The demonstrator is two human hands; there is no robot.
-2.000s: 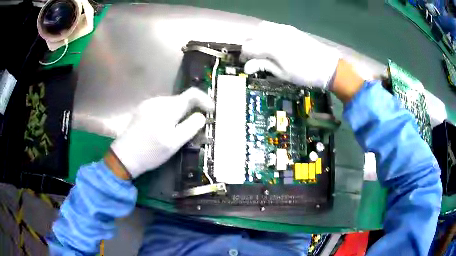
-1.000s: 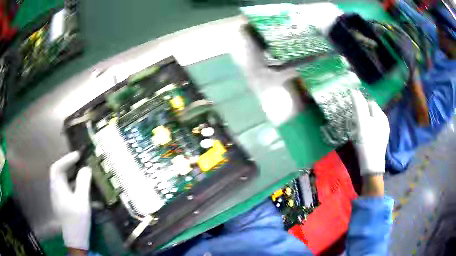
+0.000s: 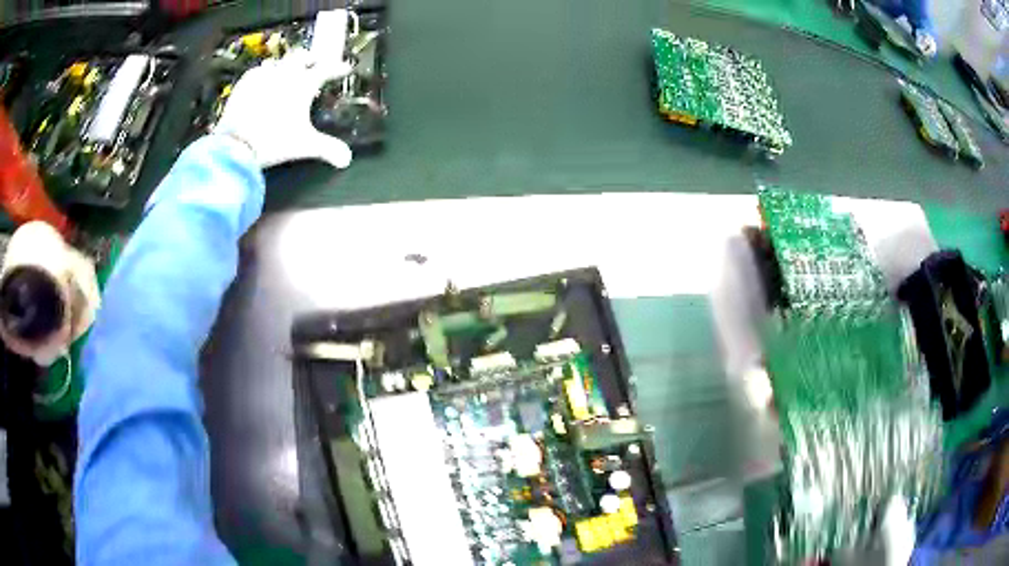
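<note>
A circuit board with a long white heatsink and yellow blocks (image 3: 520, 464) sits in a black clamp frame (image 3: 640, 486) on the bench, cut off by the bottom edge. My gloved left hand (image 3: 282, 116) reaches over a second framed board (image 3: 360, 100) on the dark green conveyor, fingers spread, thumb apart. Whether it touches the frame is unclear. A blurred green board (image 3: 852, 409) lies solder side up at right. A bit of white glove, my right hand (image 3: 898, 536), shows at its lower edge; its grip cannot be made out.
Another framed board (image 3: 94, 122) is at far left on the conveyor. A green board (image 3: 719, 88) lies beyond the metal sheet. Another solder-side-up board (image 3: 824, 254) and a narrow black box (image 3: 949, 332) are at right. A cream extractor piece (image 3: 44, 293) with an orange-red tube stands at left.
The view has swung up towards the conveyor. My left hand has left the bench frame and reached forward to a framed board. Most of my right hand has gone out of view.
</note>
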